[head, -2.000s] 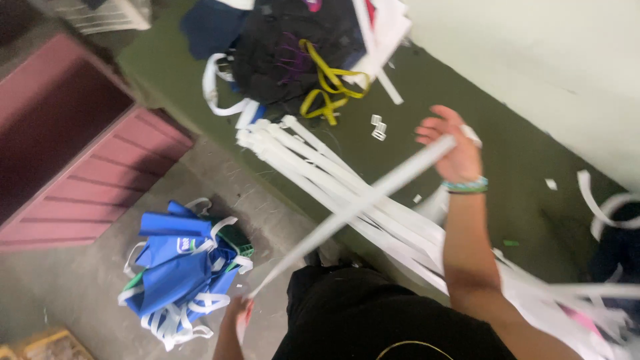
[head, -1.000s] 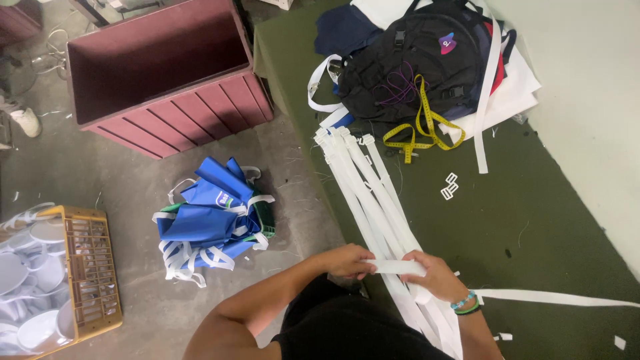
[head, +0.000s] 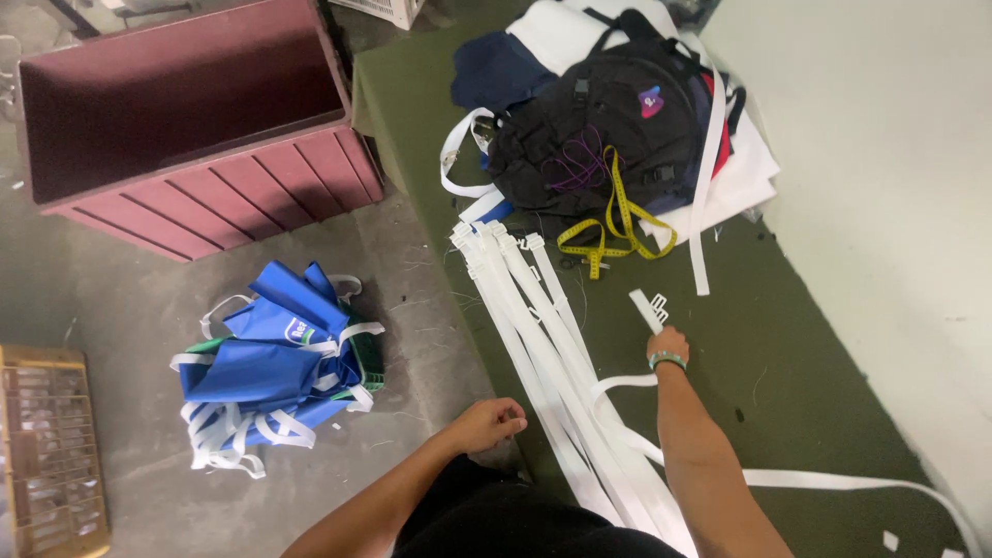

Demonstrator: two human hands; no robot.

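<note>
My right hand [head: 668, 346] is closed on a white webbing strap [head: 645, 309], its short end sticking out past the fingers beside small white plastic buckles [head: 659, 307] on the green table. A length of the strap loops from that hand toward the bundle. My left hand [head: 490, 425] is held over the table's near left edge, fingers loosely curled, with nothing seen in it. Between the hands lies a bundle of long white straps [head: 542, 356], white buckles at its far end.
A black backpack [head: 542, 167], a yellow tape measure [head: 620, 225] and white cloth lie at the table's far end. On the floor stand a maroon bin [head: 256, 194], a green basket [head: 370, 364] with blue fabric items [head: 263, 364], and a yellow crate [head: 58, 465].
My hands, close together on a strap a second ago, are now apart. The right has reached forward to the loose buckles with a strap; the left has let go and moved left.
</note>
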